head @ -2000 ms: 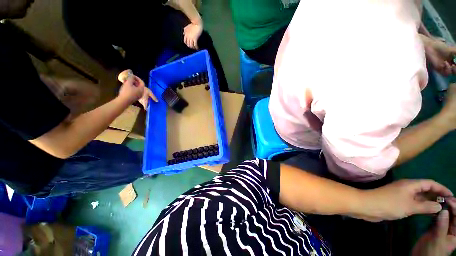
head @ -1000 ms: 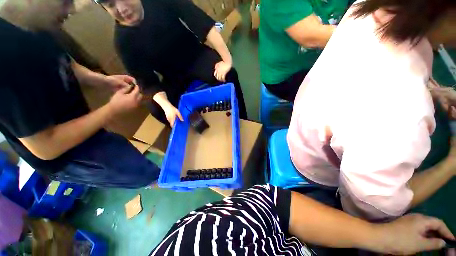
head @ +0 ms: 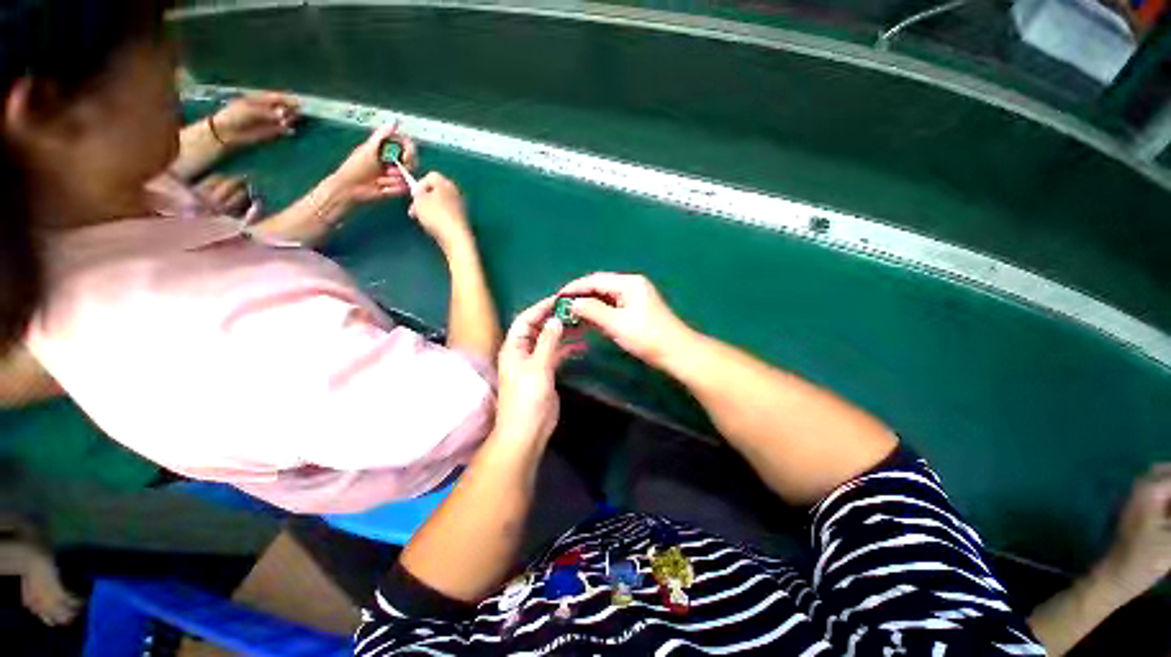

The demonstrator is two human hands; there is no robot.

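Observation:
A small green circuit board (head: 565, 309), seemingly set in a dark housing, is held between my two hands above the near edge of the green bench (head: 771, 334). My left hand (head: 528, 372) grips it from the left with thumb and fingers. My right hand (head: 625, 313) has its thumb and fingertips on its right side. The fingers cover most of the piece's edges, and its inner detail is too small to tell.
A scuffed white rail (head: 719, 200) crosses the bench, with a small dark piece (head: 819, 225) on it. At left, a person in pink holds a green board (head: 392, 152) and a thin pale tool. Another person's hand (head: 1149, 520) is at the right edge. Blue stools stand below left.
The view has swung from the blue crate and seated people behind to the green bench. Both my hands now show fully near the middle, holding the small board.

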